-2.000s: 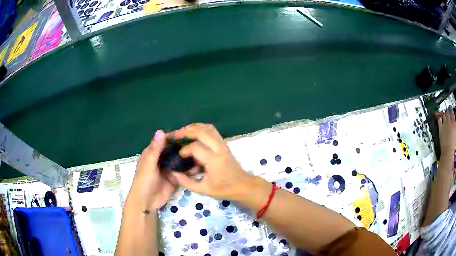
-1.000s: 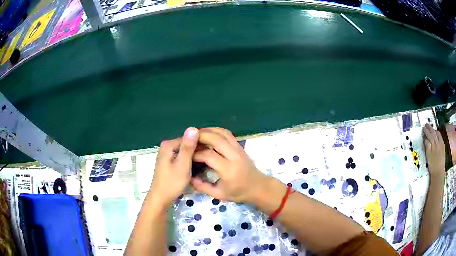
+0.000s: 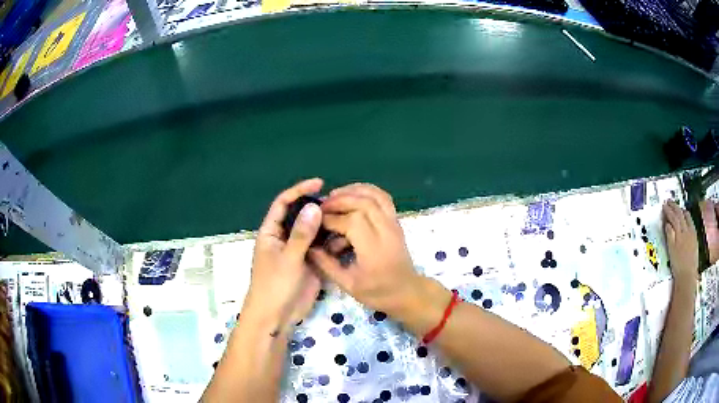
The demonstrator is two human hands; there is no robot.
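Observation:
My left hand [image 3: 288,260] is shut on a black cylindrical unit [image 3: 301,206] above the table's back edge, with its thumb across the unit. My right hand [image 3: 370,244], with a red string on the wrist, has its fingers closed around the unit's right side. A small dark piece [image 3: 345,256] shows between the right fingers; I cannot tell if it is a pad or part of the unit. Many small black round pads [image 3: 340,359] lie scattered on the plastic-covered table [image 3: 504,236]. The fingers hide most of the unit.
The green conveyor belt [image 3: 355,134] runs beyond the table, with black units [image 3: 681,146] at its right end and a thin white stick [image 3: 579,46] at the far side. A blue tray [image 3: 83,354] and metal post [image 3: 59,212] stand left. Another person's arm [image 3: 679,299] rests at right.
The hands have turned the unit, so more of its black top shows beside the left thumb. The black units and the white stick on the belt have shifted right in view.

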